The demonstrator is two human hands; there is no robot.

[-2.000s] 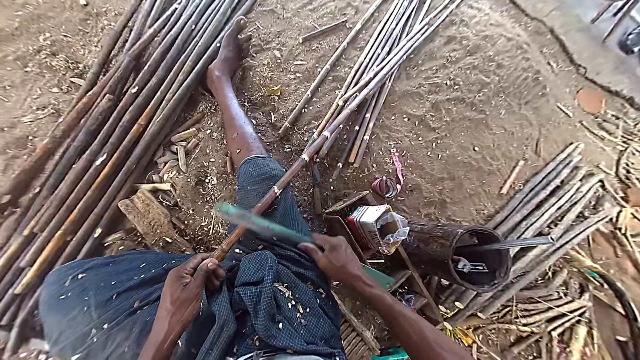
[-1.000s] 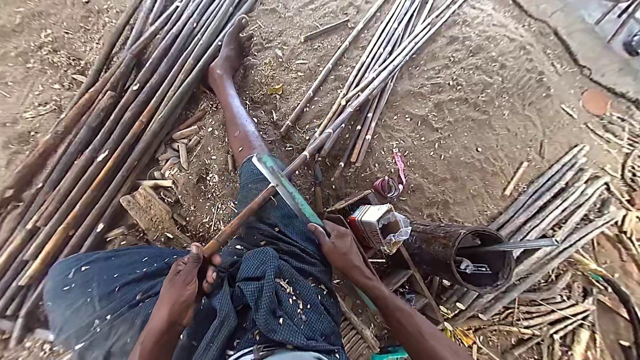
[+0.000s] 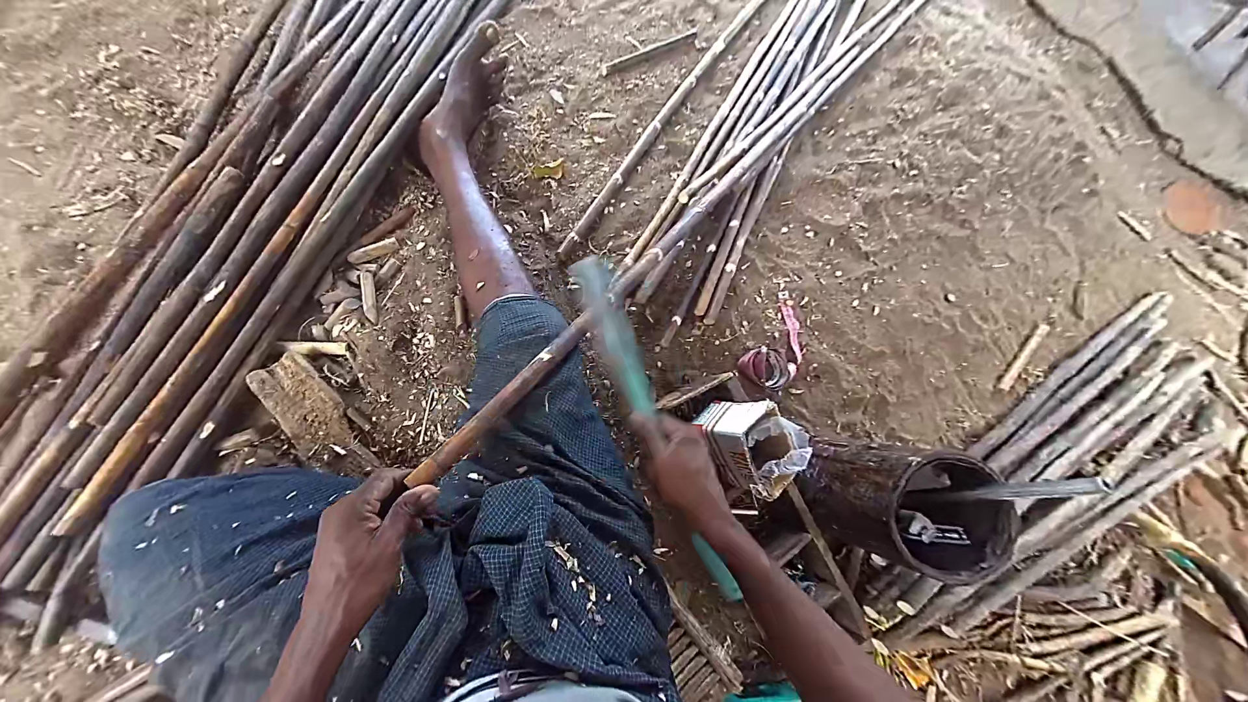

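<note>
My left hand grips the near end of a long wooden pole, which slants up and away across my lap and over my outstretched leg. My right hand is closed around a long green tool, blurred, its far part crossing the pole above the knee and its lower end showing below my wrist. Whether it is a blade or a file I cannot tell. Pale shavings lie on the checked dark cloth over my lap.
Many dark poles lie at left, thinner poles ahead. Right of my hand are a small open carton, a rusty cylindrical container with metal pieces, and stacked sticks. A pink tape and a wood block lie on the ground.
The green tool has changed its angle and place along the pole over these frames, and my right hand has shifted with it. My left hand stays at the pole's near end.
</note>
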